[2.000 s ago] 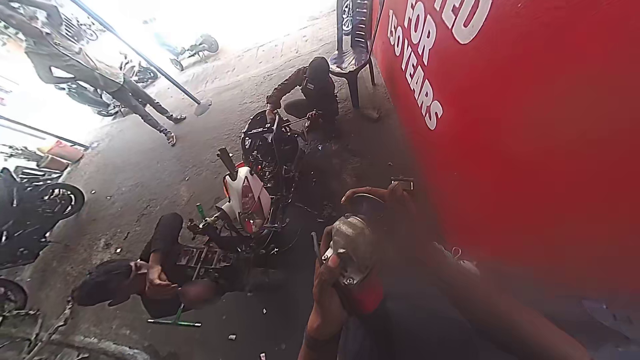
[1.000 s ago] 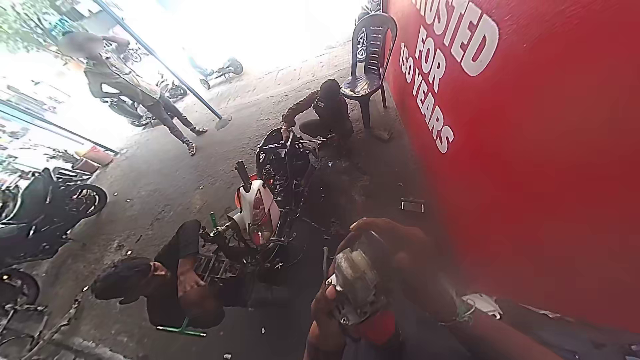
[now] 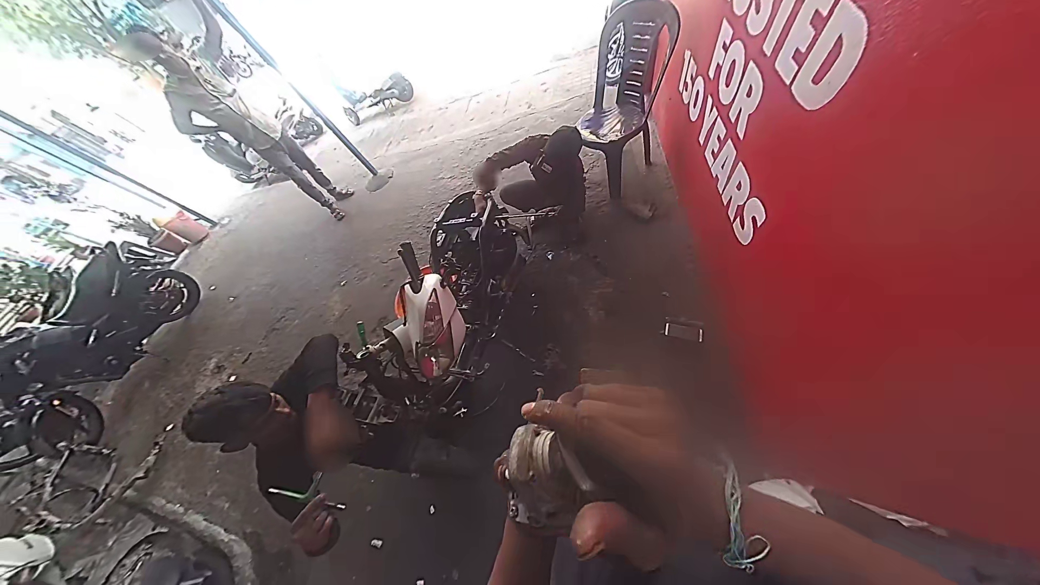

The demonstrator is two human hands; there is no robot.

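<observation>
A greyish metal mechanical part with a round ribbed end is held up close at the lower middle. My left hand grips it from below and behind, mostly hidden by the part. My right hand, with thread bands round the wrist, lies over its top and right side, fingers bent, holding a thin rod-like piece against it. Whether that piece is joined to the part I cannot tell.
A partly stripped motorcycle stands ahead, with one person crouching at its near side and another beyond it. A plastic chair is by the red wall. A phone-like object lies on the ground. Parked motorcycles are at left.
My right hand has come over the top of the metal part. The dark cup-like shape near that hand two seconds ago is no longer visible. The near crouching person has moved a hand with the green-handled tool.
</observation>
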